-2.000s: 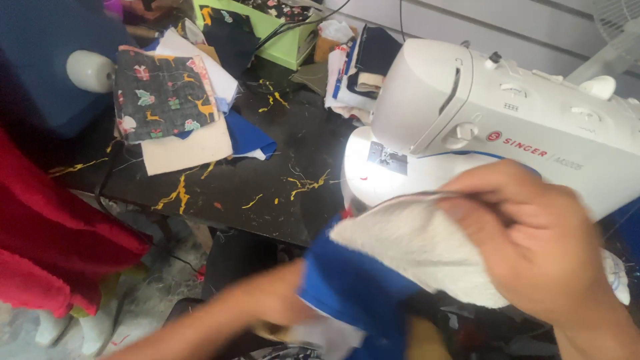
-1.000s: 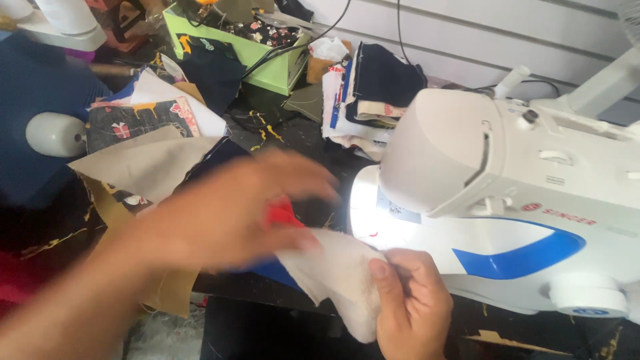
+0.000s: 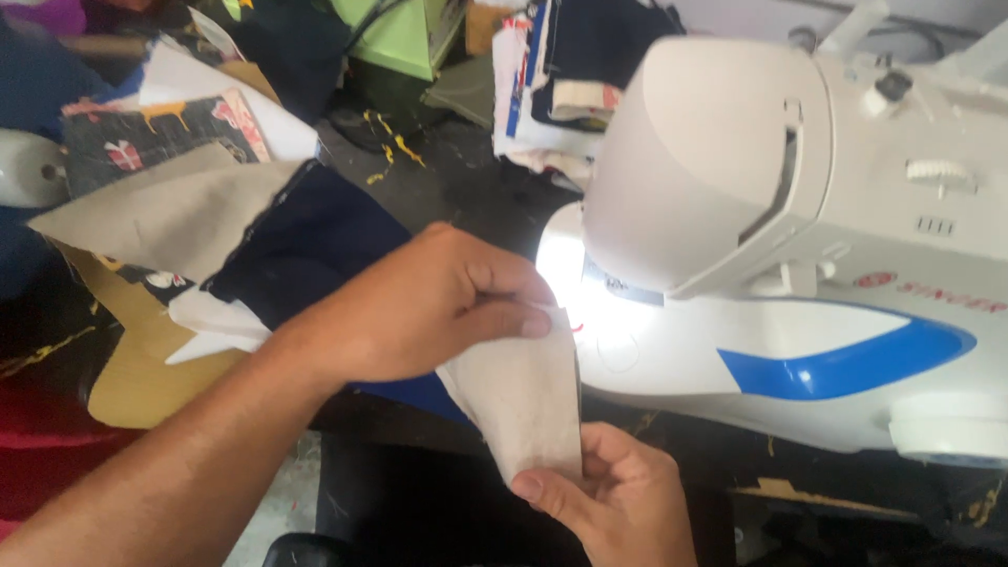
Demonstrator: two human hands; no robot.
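My left hand (image 3: 441, 307) pinches the upper end of a cream fabric piece (image 3: 524, 394) between thumb and fingers. The lower end of that piece is gripped by my right hand (image 3: 606, 488), its thumb lying on top. A dark edge shows along the fabric's right side. Just beyond it stands a white Singer sewing machine (image 3: 724, 150), its lamp lit over the needle area, and a bit of red thread lies near the fabric's upper end. Navy and cream joined fabric (image 3: 323, 236) is spread left of my left hand, partly hidden by the forearm.
Printed dark fabric (image 3: 94, 157) and white cloth (image 3: 205, 102) lie at the left beside a rounded grey-white object (image 3: 27, 169). Folded fabrics (image 3: 602, 47) are stacked behind the machine, near a green box (image 3: 402, 35). Yellow thread scraps (image 3: 390, 146) lie on the black table.
My left hand, blurred to the left of the cream piece one second ago, now holds its upper end. Since the oldest frame, the navy and cream fabric has come to lie at the left.
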